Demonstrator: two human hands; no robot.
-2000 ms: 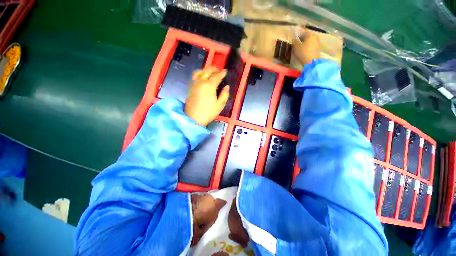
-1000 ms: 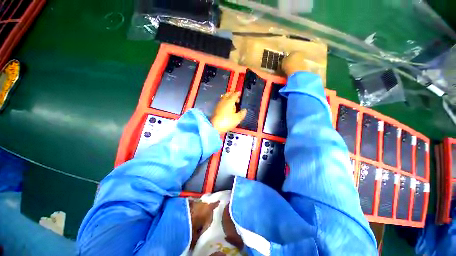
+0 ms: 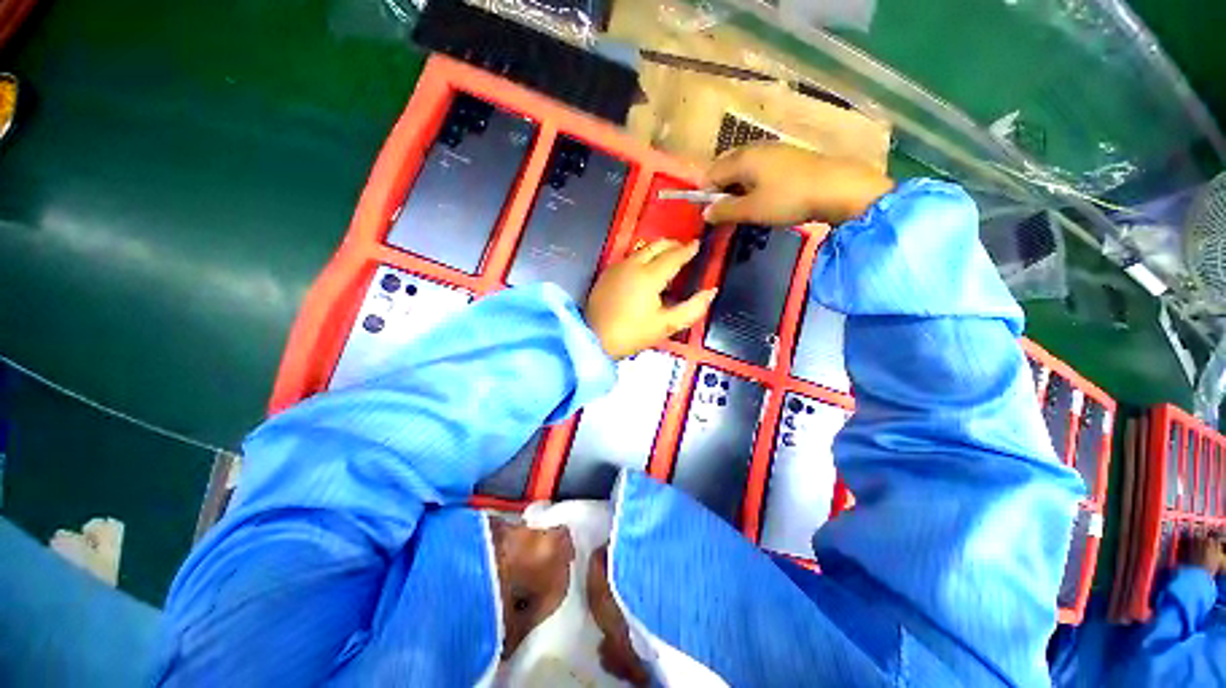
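Observation:
A red foam tray [image 3: 522, 276] holds dark and silvery smartphones or rear housings in two rows of pockets. My left hand [image 3: 645, 298] is at the third pocket of the far row, with fingers around a dark phone [image 3: 691, 269]. Only a narrow strip of this phone shows; it seems tilted, and my fingers hide part of it. Bare red floor shows in the pocket's upper part. My right hand [image 3: 793, 184] is above the pocket's far right corner, pinching a short silver-grey tool [image 3: 688, 196] that points left over the red floor.
Behind the tray lie a black ridged foam block [image 3: 531, 61] and a cardboard sheet [image 3: 672, 105] with small black pieces [image 3: 742, 132]. Clear plastic edging crosses the back right. More red trays [image 3: 1076, 403] stand right, with another person's sleeve [image 3: 1167, 618] at the far right.
My right hand has come from the cardboard to the pocket with the silver-grey tool. The phone at my left hand now shows narrower, with red floor exposed. The view has shifted.

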